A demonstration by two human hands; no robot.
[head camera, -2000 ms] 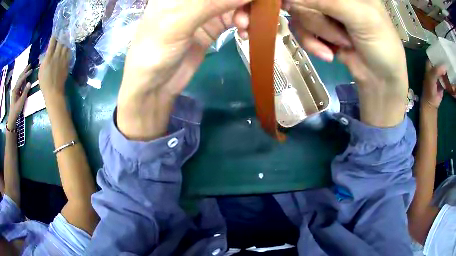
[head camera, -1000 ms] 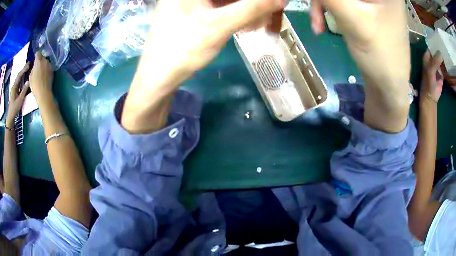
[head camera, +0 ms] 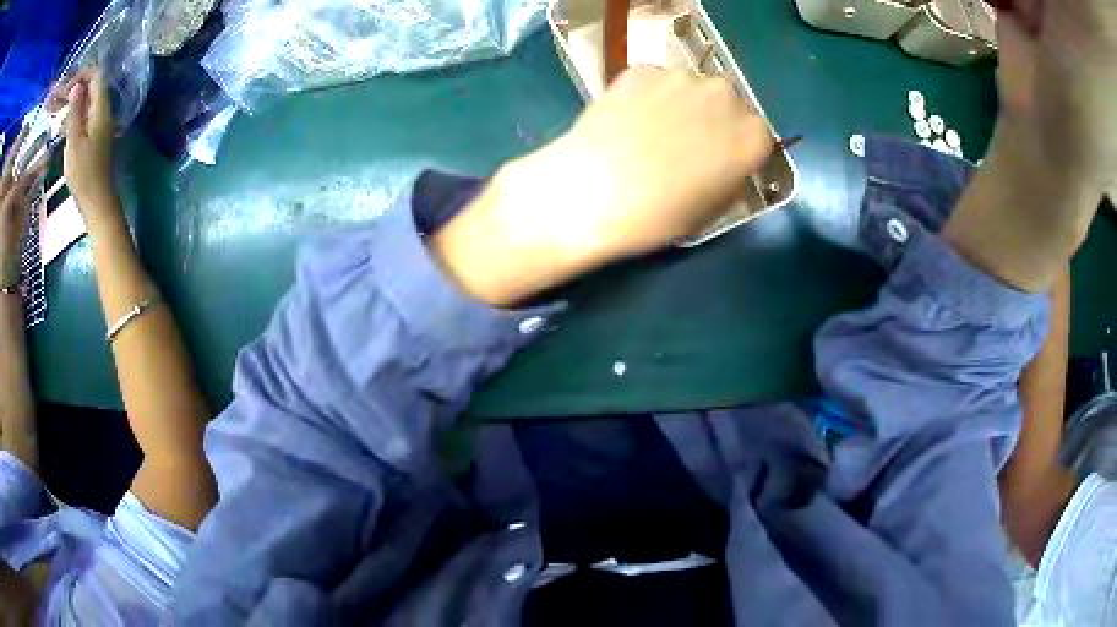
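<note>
The cream housing [head camera: 725,76] lies open side up on the bench, its top cut off by the picture's edge. My left hand [head camera: 637,165] is closed over its lower part and hides much of the inside. A brown strap [head camera: 616,39] runs up from the top of this fist, and a thin dark tip shows at its right side. My right hand [head camera: 1060,135] is at the upper right edge, blurred and cut off; its fingers are mostly out of view. A dark reddish bit shows at its top, too cut off to name.
White discs [head camera: 937,125] lie at the right. More cream housings [head camera: 943,34] stand at the upper right. Clear bags [head camera: 355,43] lie at the upper left. A small white bit [head camera: 619,367] is near the bench's front edge [head camera: 564,407]. A neighbour's arm [head camera: 137,325] rests at the left.
My left hand has come down over the housing with the strap. My right hand has moved right, away from the housing, to the picture's edge. The view has shifted somewhat.
</note>
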